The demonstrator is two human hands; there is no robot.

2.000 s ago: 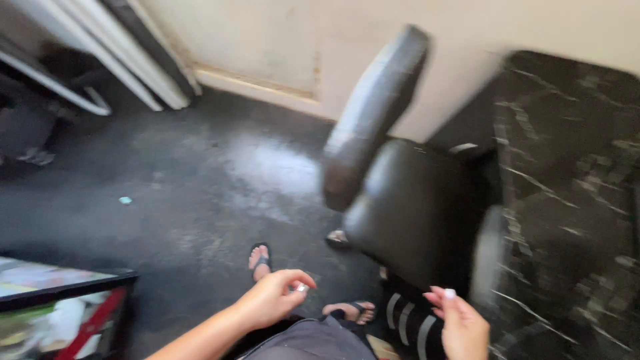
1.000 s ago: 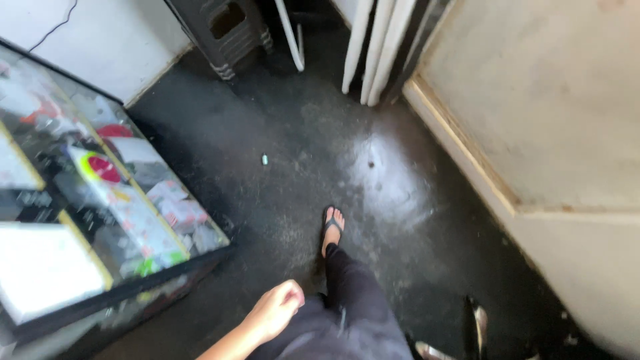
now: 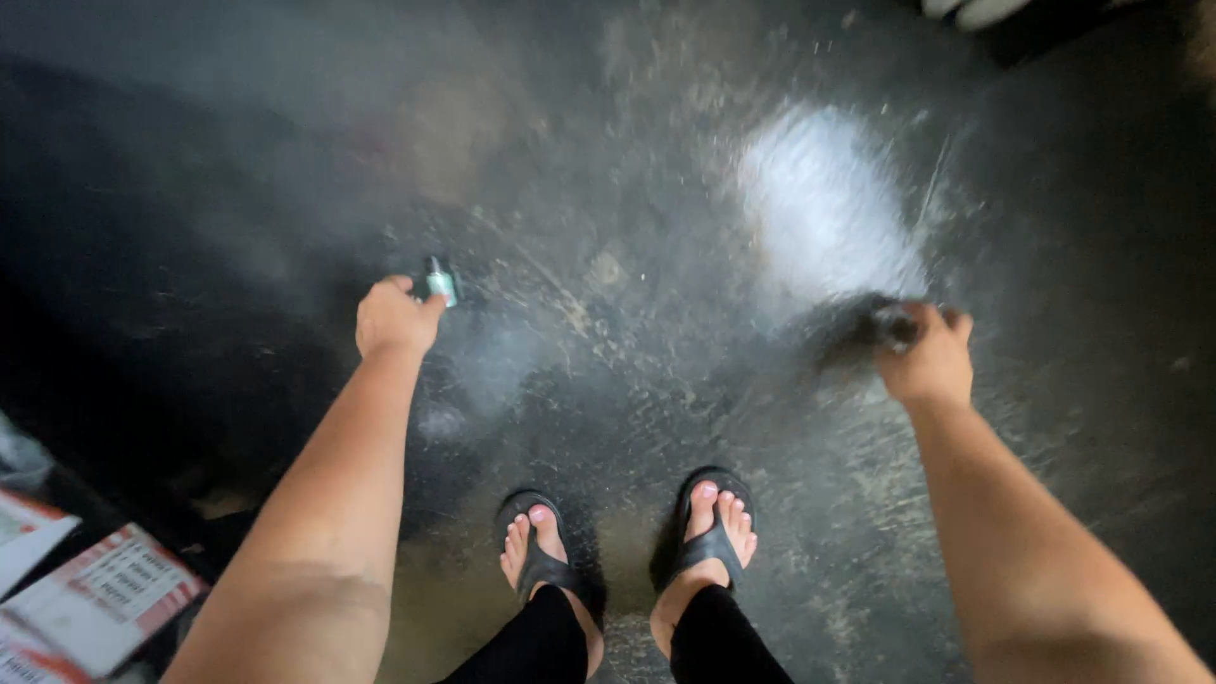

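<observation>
A small bottle with a pale green, white-marked body [image 3: 441,283] is on the dark floor, at the fingertips of my left hand [image 3: 397,315]. The thumb and fingers are apart around its near side; whether they touch it is hard to tell. My right hand [image 3: 926,353] is low over the floor on the right, with a small dark, blurred object [image 3: 895,326] at its fingers, apparently held. What that object is cannot be made out.
My feet in black flip-flops [image 3: 719,546] stand on the dark, scuffed floor [image 3: 608,399]. Printed papers or packets [image 3: 119,589] lie at the lower left. Pale rounded ends [image 3: 988,9] show at the top right edge.
The view has come down close to the floor. My left hand has reached out to the small bottle, which lay away from it a second ago. My right hand has come into view.
</observation>
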